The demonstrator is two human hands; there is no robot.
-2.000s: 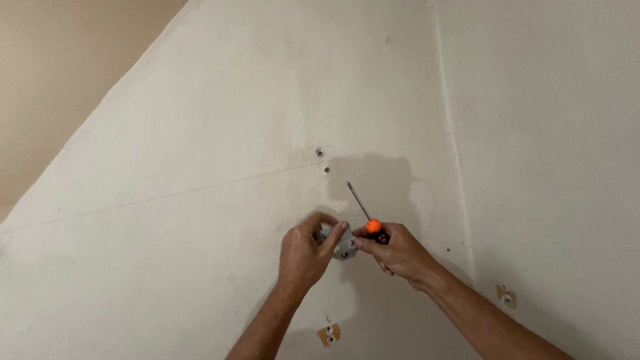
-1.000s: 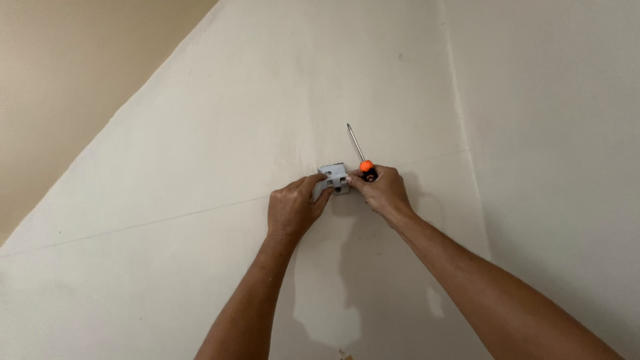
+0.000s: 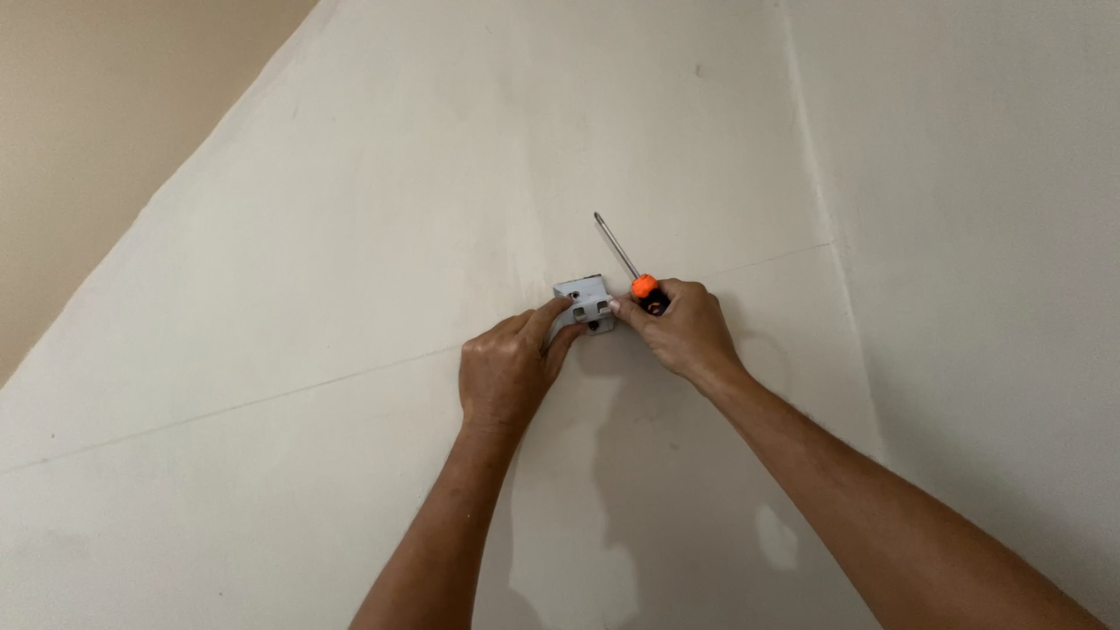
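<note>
A grey metal mounting bracket (image 3: 588, 297) with slots and screw holes sits against the pale wall (image 3: 350, 219), across the line of the pencil mark. My left hand (image 3: 512, 367) grips its left side, with finger and thumb on the metal. At the right, my right hand (image 3: 687, 328) touches the bracket's edge with a fingertip and also holds a screwdriver (image 3: 645, 287) with an orange and black handle, its shaft pointing up and left. A dark screw or hole shows at the bracket's lower part; which one, I cannot tell.
A thin pencil line (image 3: 262, 401) runs slantwise over the wall on both sides of the bracket. The wall corner (image 3: 818, 192) is to the right, meeting another grey wall (image 3: 980, 262). A beige surface (image 3: 105, 131) fills the upper left. Shadows of my arms fall below.
Both hands have moved up with the bracket to the spot where two wall holes showed earlier; the bracket now covers them. The screwdriver has stayed in my right hand.
</note>
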